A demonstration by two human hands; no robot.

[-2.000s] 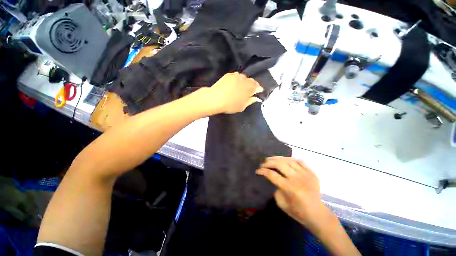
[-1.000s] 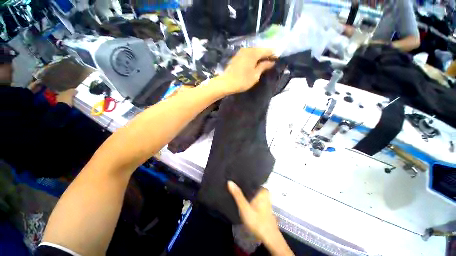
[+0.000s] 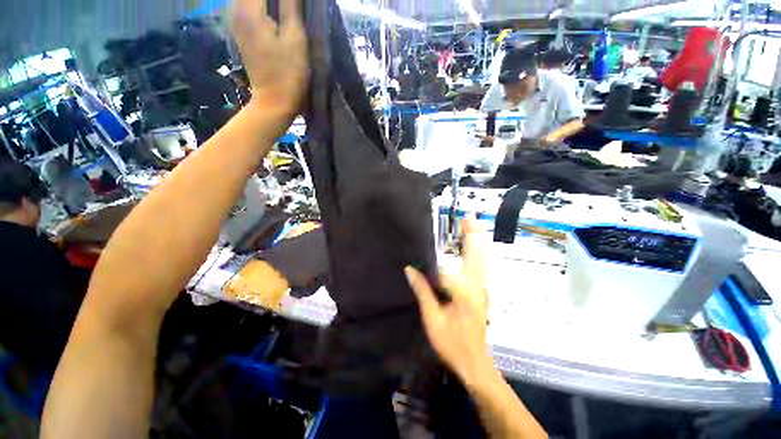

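A dark garment panel (image 3: 368,231) hangs upright in front of me, over the table's front edge. My left hand (image 3: 278,51) is raised at the top, cut off by the frame edge, and grips the panel's upper part. My right hand (image 3: 454,300) is at the panel's lower right edge, its thumb against the cloth and its fingers partly spread; some fingers are blurred. The white sewing machine (image 3: 617,287) is to the right, with a lit dark control panel (image 3: 638,247). The panel's lower end is blurred and dark.
A black cloth strip (image 3: 510,214) hangs over the machine arm. A tan board (image 3: 257,283) and dark cloth lie left of the panel. A red-handled tool (image 3: 721,348) is at the table's right end. A person (image 3: 548,99) works across the table; another person (image 3: 30,274) is at the left.
My left hand has risen to the top of the frame, lifting the panel off the table into a hanging position. The view has tilted up and turned right. My right hand remains by the cloth's lower part.
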